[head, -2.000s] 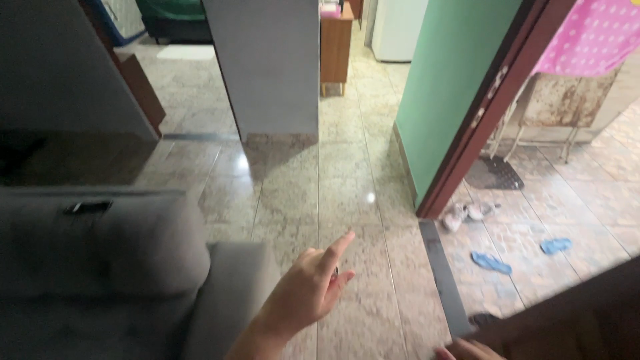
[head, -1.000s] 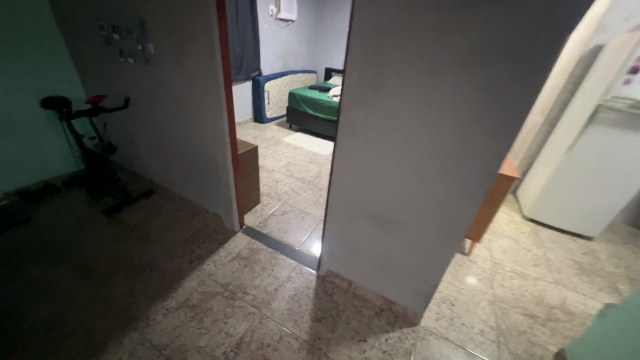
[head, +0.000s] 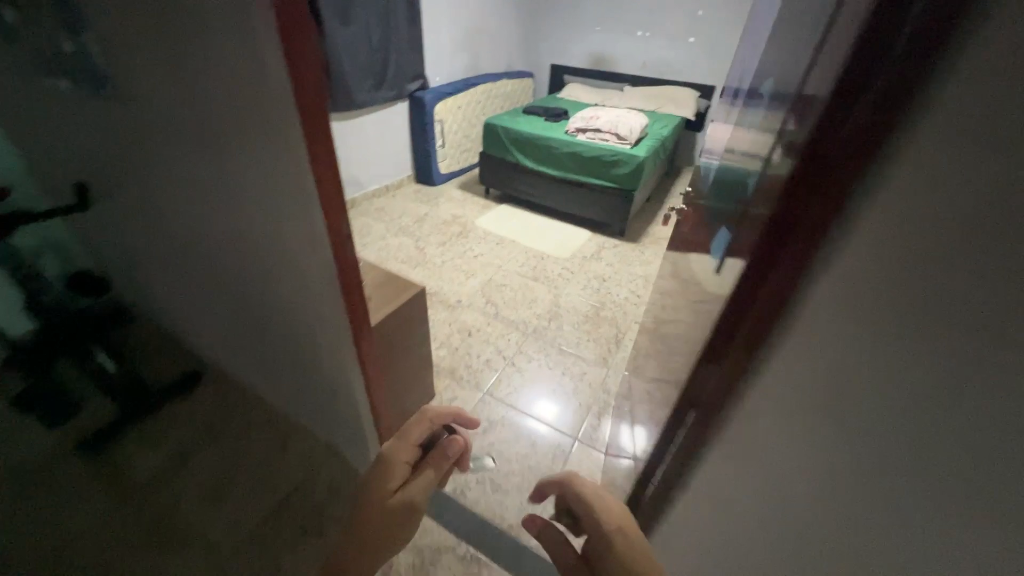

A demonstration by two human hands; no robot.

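Observation:
My left hand (head: 400, 484) is at the lower middle, its fingers curled and its thumb close to the forefinger. A small dark shape shows between these fingers, and a small pale, shiny shape (head: 483, 462) shows just beside their tips; I cannot tell whether either is held. To the right, my right hand (head: 596, 524) has its thumb and forefinger curved and apart, with no held thing clearly visible. Both hands are in front of a doorway with a dark red frame (head: 328, 200), above its grey threshold strip (head: 484, 532). They do not touch each other.
Beyond the doorway are a bed with a green sheet (head: 560, 152), a blue-edged mattress on its side (head: 424, 140), a white mat (head: 532, 229) and a low wooden cabinet (head: 400, 344). A glossy door (head: 696, 272) stands at the right. An exercise bike (head: 88, 344) is in the dark left.
The view has turned and come closer to the bedroom doorway. Both hands are now in view; neither showed one second ago. The sofa and the sandals seen two seconds ago are out of view.

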